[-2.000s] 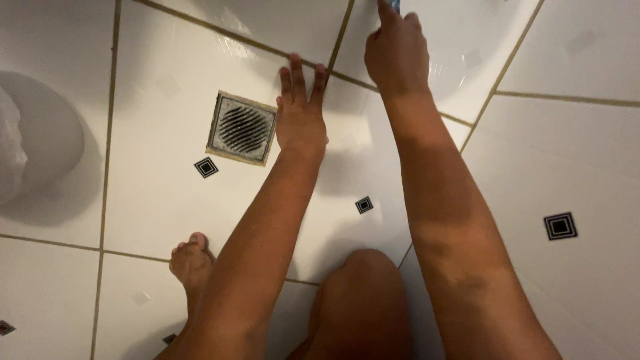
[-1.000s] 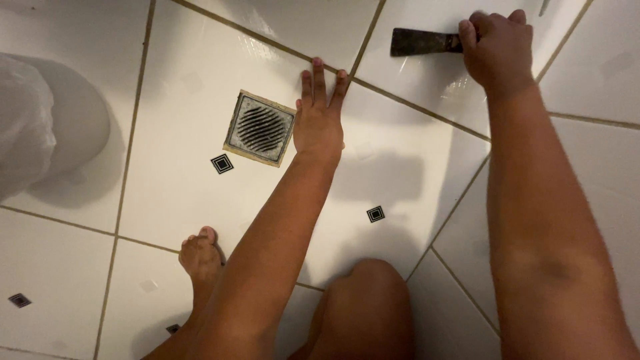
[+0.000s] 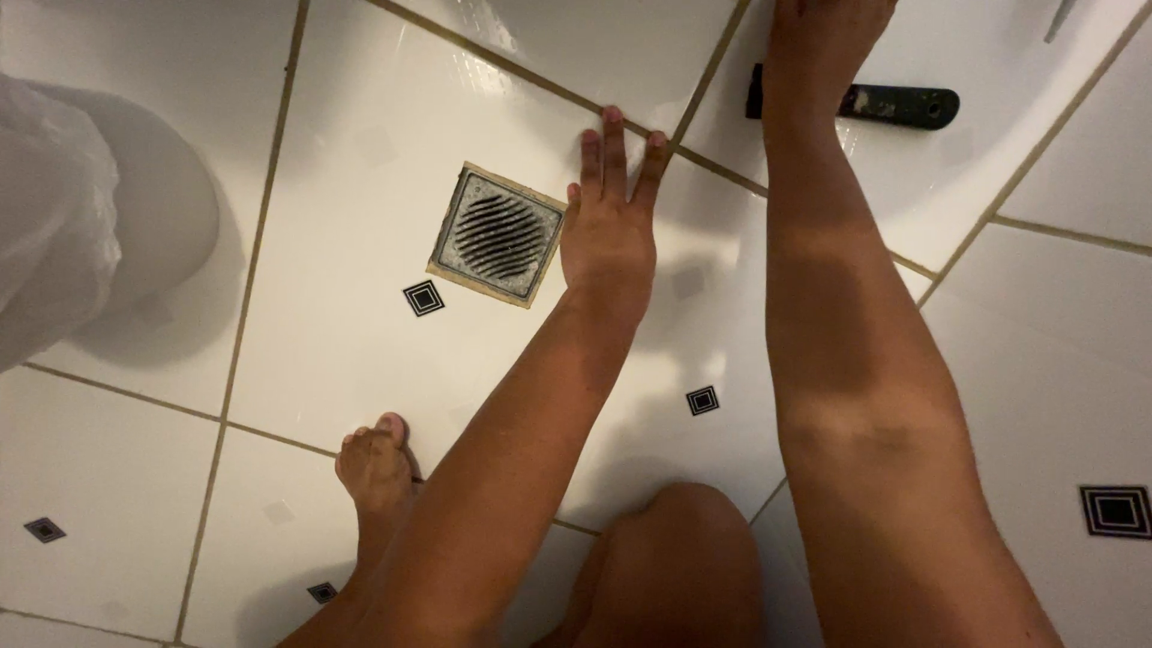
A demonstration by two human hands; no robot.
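Note:
My left hand [image 3: 614,211] rests palm down on the white floor tile, fingers apart, just right of a square metal floor drain grate [image 3: 498,236]. Its fingertips are at the brown grout line. At the top edge is my right hand [image 3: 828,36], partly cut off by the frame, so its fingers are mostly hidden. A scraper with a black handle [image 3: 900,106] lies on the tile below that hand, passing beneath my right wrist. The end of its dark blade shows left of the wrist.
At the left stands a rounded light bin [image 3: 171,207] with a white plastic liner [image 3: 54,216]. My bare foot [image 3: 375,463] and knee [image 3: 688,549] are at the bottom. A thin grey object [image 3: 1060,20] shows at the top right.
One second ago my right hand held the scraper by its handle; now the scraper lies on the tile, let go, and the hand has moved up beyond it. My left hand stays beside the drain.

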